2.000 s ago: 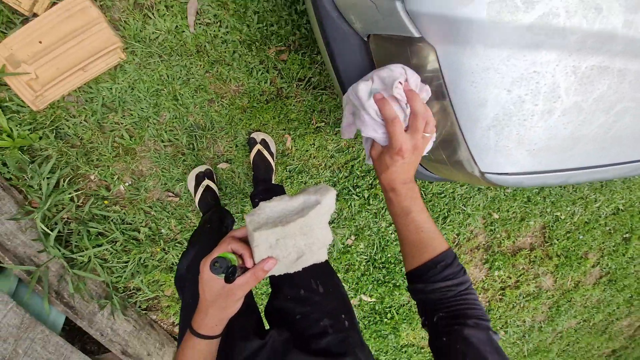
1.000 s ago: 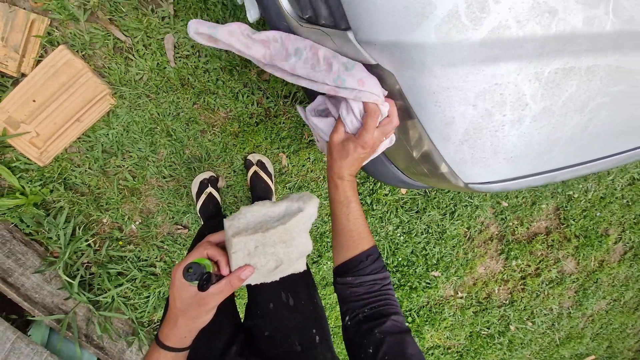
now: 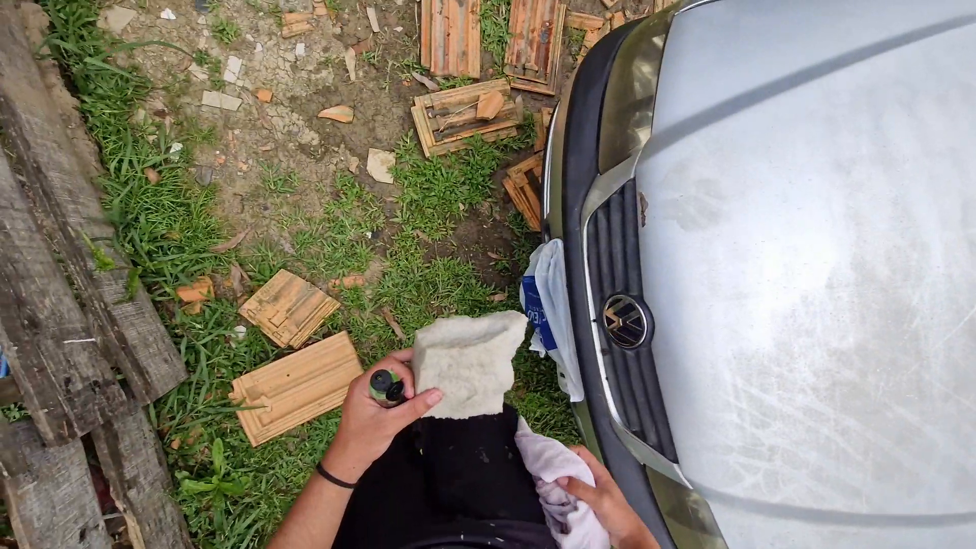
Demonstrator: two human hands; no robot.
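My left hand grips a pale, rough-edged slab, thumb on its face, together with a small black and green bottle whose dark end points up. In my right hand is a bunched pale pink cloth, low beside the car's front bumper. The cloth hangs over my dark trousers. The silver car's hood fills the right side, with its black grille and round Volkswagen badge facing left. One headlight shows at the top, and part of another lies near my right hand.
A white and blue plastic bag hangs at the bumper by the grille. Clay roof tiles lie on the grass, with others and broken pieces near the car's far corner. Weathered wooden planks run along the left edge.
My right hand, earlier at the headlight with the cloth, is now low beside the bumper, still holding it. The view has swung along the car's front. My left hand keeps the slab and bottle.
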